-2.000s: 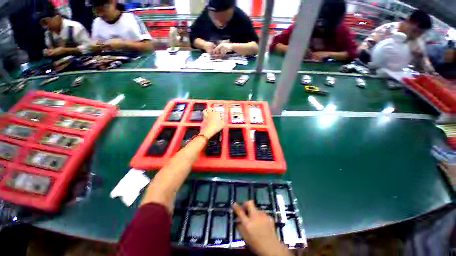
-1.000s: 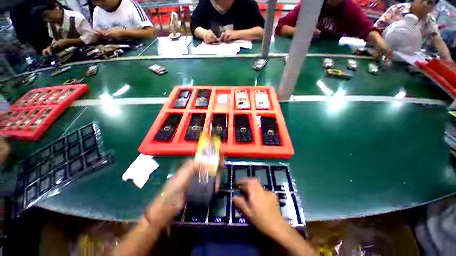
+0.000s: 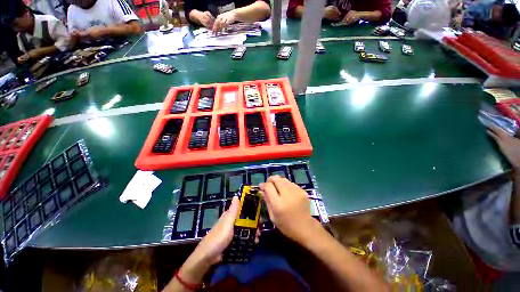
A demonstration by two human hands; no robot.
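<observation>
My left hand [image 3: 219, 238] holds a black keypad phone [image 3: 242, 239] upright, screen end away from me, above the table's near edge. A yellow frame [image 3: 249, 206] surrounds its screen end. My right hand [image 3: 286, 206] is at the frame's upper right corner, thumb and fingers pinched together; whether they grip the frame cannot be told. The lens sheet [image 3: 190, 215] lies under my hands, with rows of black-framed screen windows, partly hidden. Beyond it the red phone tray [image 3: 225, 157] holds black phones and two pale unfinished phones [image 3: 252, 96]. One back slot holds only a white paper slip [image 3: 230, 98].
Crumpled white paper [image 3: 140, 188] and a fuller lens sheet [image 3: 52, 191] lie left, near another red tray [image 3: 23, 142]. A grey post [image 3: 308, 48] rises beyond the tray. Phones lie along the far strip. Workers sit opposite; a person's arm [image 3: 504, 145] is at right. Boxes of plastic scraps [image 3: 393, 265] sit below.
My left hand has brought a phone from the tray to above the lens sheet. My right hand has moved from the sheet to the phone's yellow frame. The view has shifted.
</observation>
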